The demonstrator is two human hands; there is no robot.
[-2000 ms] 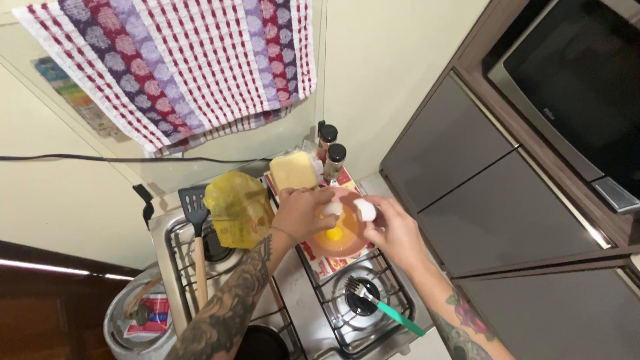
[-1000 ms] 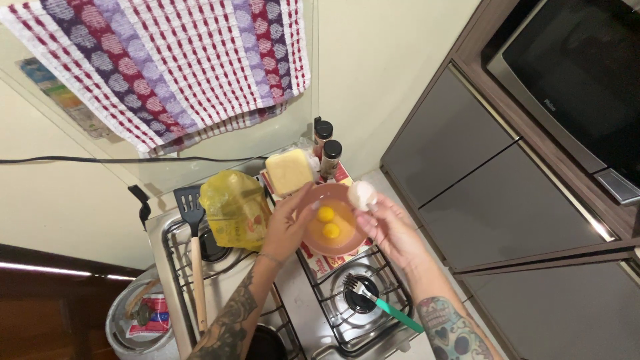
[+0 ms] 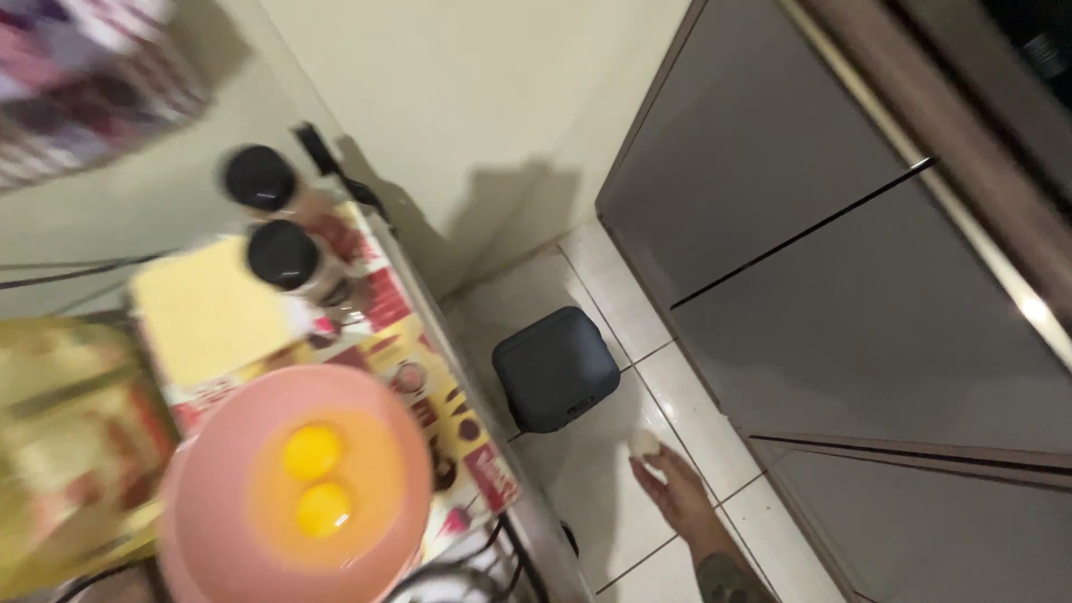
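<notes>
My right hand (image 3: 677,494) reaches low over the tiled floor and holds an eggshell (image 3: 644,443) at its fingertips, close to a dark lidded bin (image 3: 557,368). Two raw egg yolks (image 3: 318,477) lie in clear egg white inside a pink bowl (image 3: 197,502) at the lower left. The bowl rests on a patterned mat (image 3: 410,368) by the stove. My left hand is out of the frame.
Behind the bowl are a pale yellow block (image 3: 209,310) and two black-capped shakers (image 3: 289,260). A yellow plastic bag (image 3: 75,452) is on the left. Grey cabinets (image 3: 804,251) line the right side; a patterned cloth (image 3: 92,75) hangs upper left.
My right hand has moved from beside the bowl down toward the bin with the eggshell. My left hand has left the view. The view has swung toward the floor and closer in.
</notes>
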